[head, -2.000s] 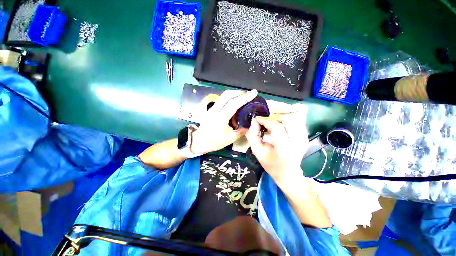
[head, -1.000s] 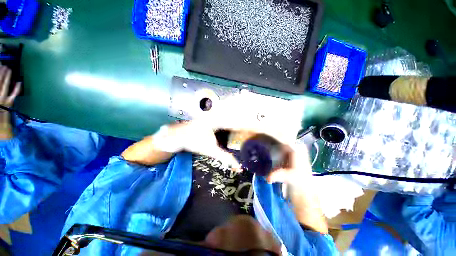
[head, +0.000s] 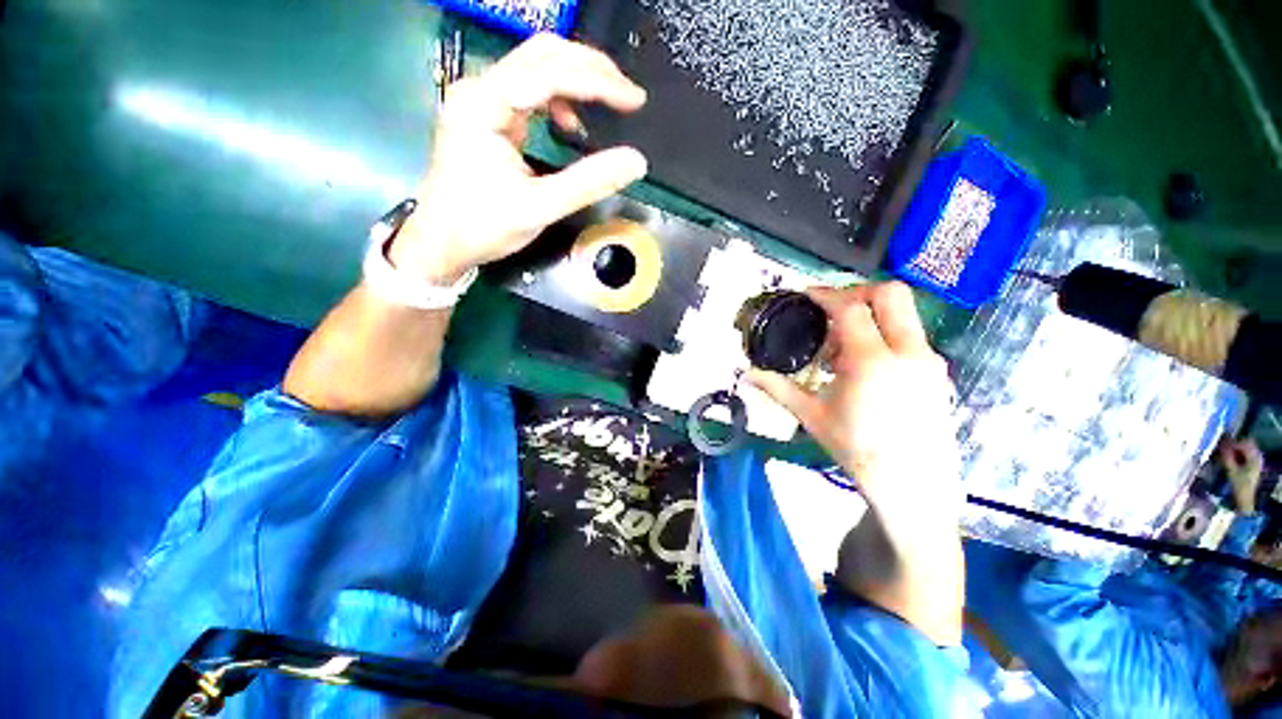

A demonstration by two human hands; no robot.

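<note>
My right hand (head: 879,372) holds the round black housing (head: 787,333) by its side, with thumb and fingers, on or just above the cream-white jig (head: 686,368). The housing's dark round face points up. A grey-black open ring (head: 717,423) lies at the jig's near edge. My left hand (head: 513,162) is raised over the near left corner of the black screw tray (head: 731,166), thumb and fingers apart, with nothing seen in it. The black fixture plate (head: 562,288), with its tan ring around a dark hole, lies left of the jig.
Blue bins stand left (head: 527,11) and right (head: 1001,211) of the tray. Tweezers (head: 450,59) lie near the left bin. The electric screwdriver (head: 1125,299) hangs at the right over clear blister trays (head: 1083,407). Its black cord runs below. People in blue smocks are on both sides.
My left hand has left the housing and moved up and left towards the tray. My right hand has brought the housing over the jig. The view has shifted; the ringed unit beside the jig is not seen now.
</note>
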